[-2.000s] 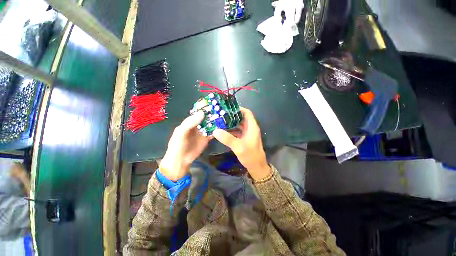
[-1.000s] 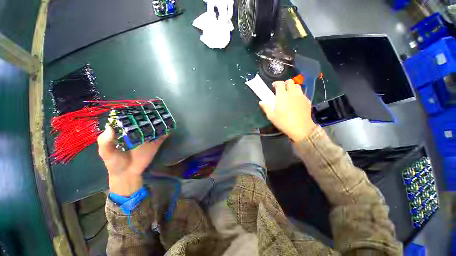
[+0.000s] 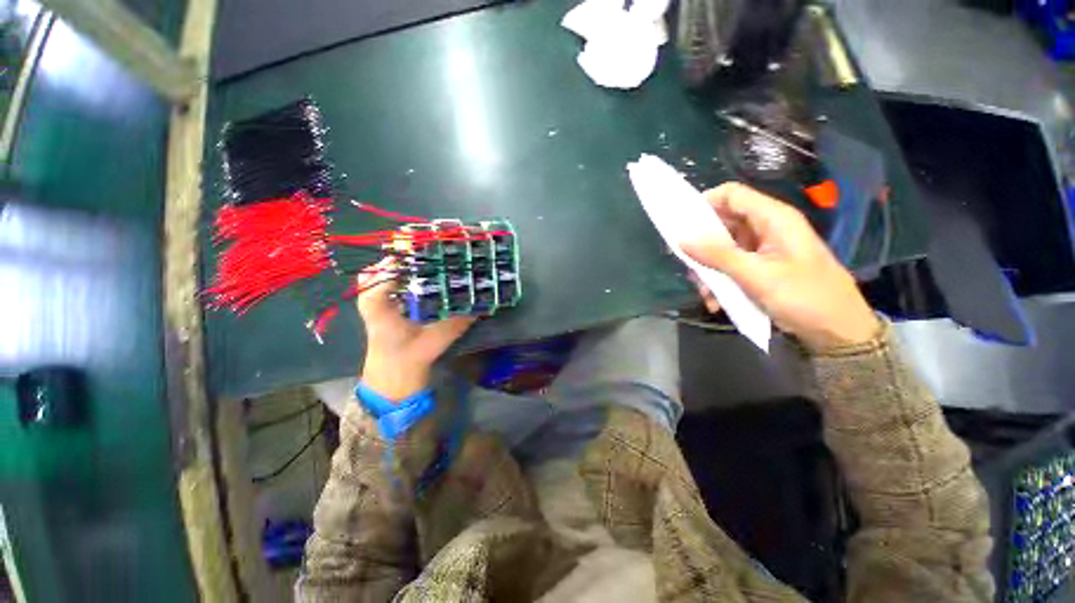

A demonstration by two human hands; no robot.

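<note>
My left hand (image 3: 398, 335) holds a group of green circuit boards (image 3: 469, 273) joined side by side, with dark parts between them. Red wires run from the group's upper and left sides. My right hand (image 3: 780, 262) grips a flat white strip (image 3: 698, 231) between thumb and fingers. The strip slants from upper left to lower right above the bench's front edge. A bundle of red lead wires (image 3: 269, 247) lies at bench left, just left of my left hand, with black lead wires (image 3: 272, 153) behind it.
A soldering gun (image 3: 858, 189) with an orange trigger lies beyond my right hand, beside a round dish (image 3: 766, 151). A crumpled white cloth (image 3: 621, 47) and a dark round fan (image 3: 740, 41) are at the back. A worn rail (image 3: 189, 306) edges the conveyor at left.
My right hand left the board group, reached right and took hold of the white strip, now lifted and turned. My left hand kept the group and tilted it, so its rows show.
</note>
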